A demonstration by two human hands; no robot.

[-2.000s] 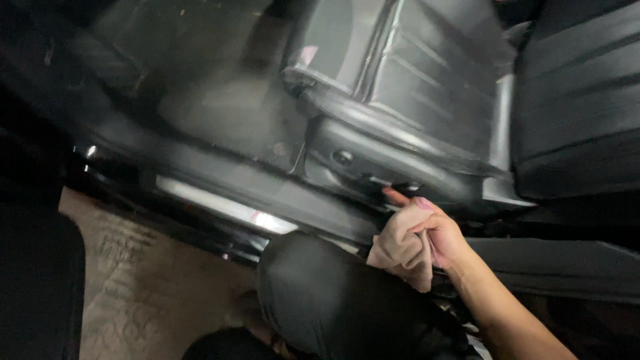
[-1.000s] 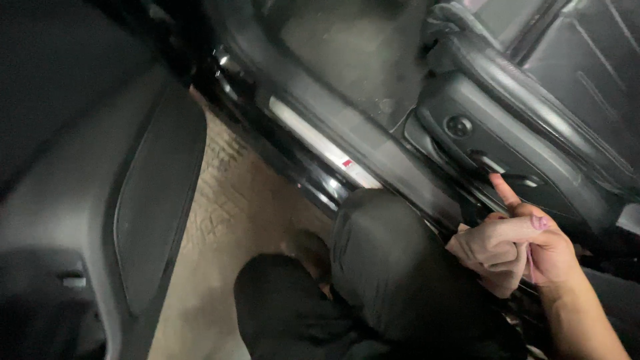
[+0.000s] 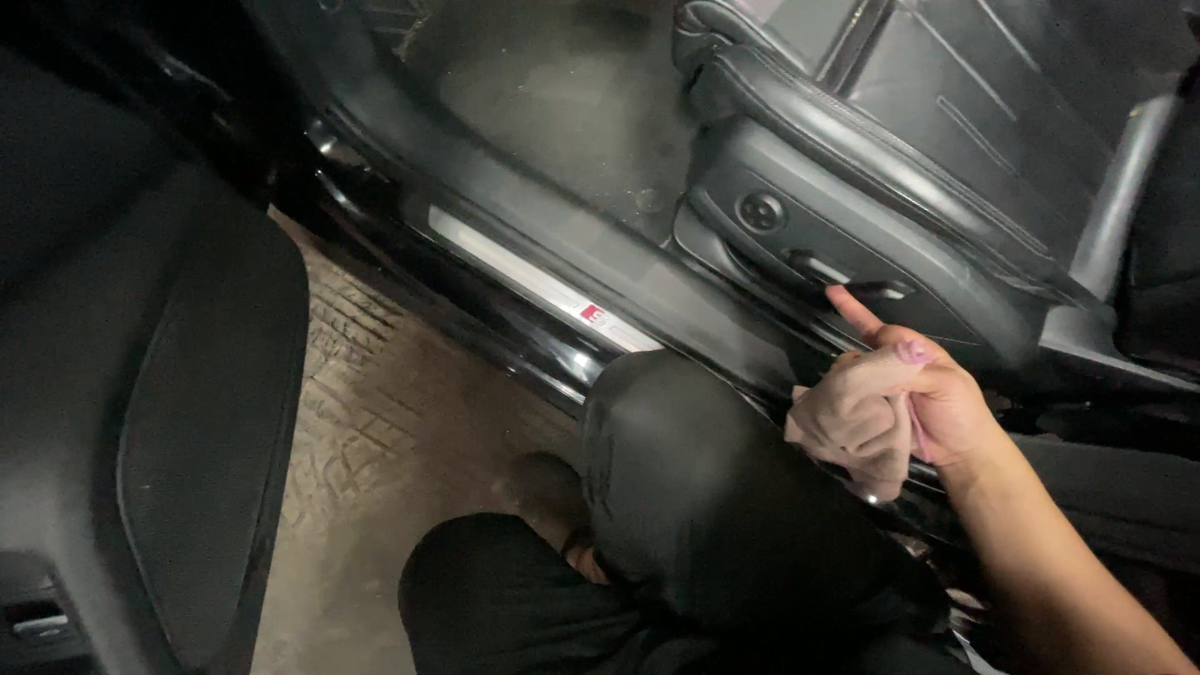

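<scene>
My right hand [image 3: 937, 398] holds a crumpled pinkish-beige cloth [image 3: 858, 422] in its curled fingers, with the index finger stretched out. That fingertip is at the seat adjustment switches [image 3: 848, 279] on the plastic side trim of a black leather car seat [image 3: 937, 169]. A round control knob [image 3: 760, 213] sits on the same trim, to the left of the switches. My left hand is not in view.
A metal door sill plate [image 3: 506, 262] runs along the black sill, beside my bent knee [image 3: 666, 441]. At the left stands the open car door's inner panel [image 3: 211, 422]. Dusty ground [image 3: 356, 441] shows between door and sill; the footwell floor [image 3: 562, 103] lies ahead of the seat.
The view has shifted, with much more of the door panel in it now. My right hand keeps holding the cloth, its index finger still at the seat switches.
</scene>
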